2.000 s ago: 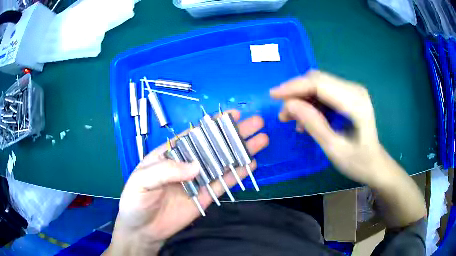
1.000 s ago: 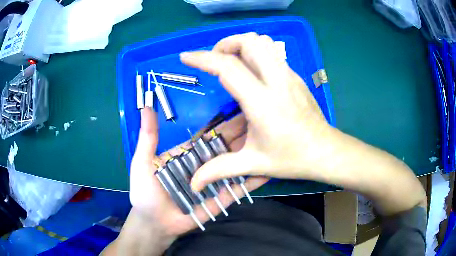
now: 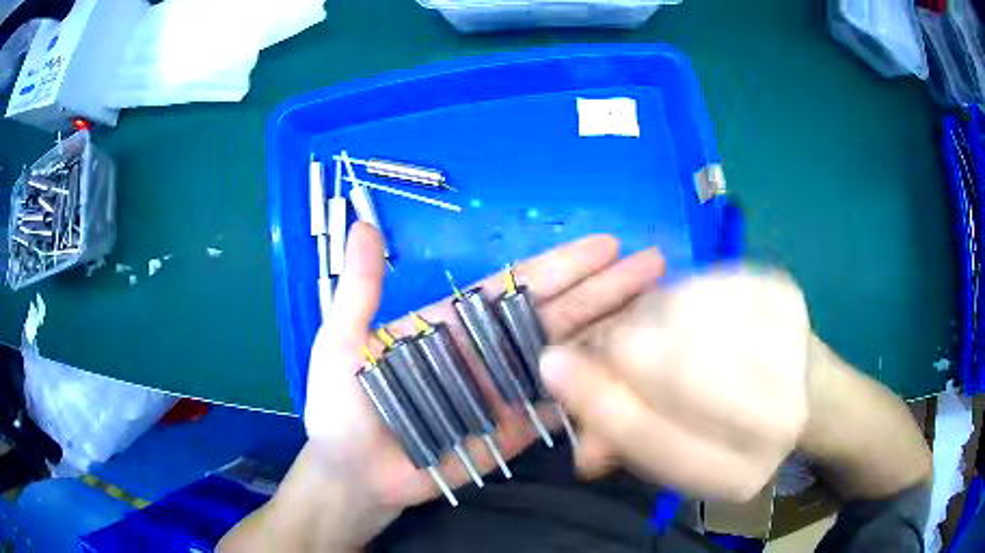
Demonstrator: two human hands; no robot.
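My left hand (image 3: 356,400) is palm up above the tray's front, with several metal cylinders (image 3: 448,378) side by side across the palm and fingers. Their yellow-tipped ends point away from me and their thin pale stems point towards me. A gap parts the two right-hand cylinders from the others. My right hand (image 3: 686,378) is blurred and curled round a blue hand tool (image 3: 730,229), which shows above and below the fist. Its fingertips are beside the rightmost cylinder; contact is unclear. More cylinders (image 3: 405,173) lie in the blue tray (image 3: 279,216) at its left.
A clear tub (image 3: 106,205) of metal pieces stands left of the tray. A white carton (image 3: 67,67) and white sheets (image 3: 194,54) are upper left. Clear containers (image 3: 551,15) stand at the back and upper right. A cardboard box (image 3: 745,514) is below the bench edge.
My right hand has moved right, off the middle of the cylinders, and closed into a curl. The cylinders have shifted right with my left hand, and a gap has opened between them.
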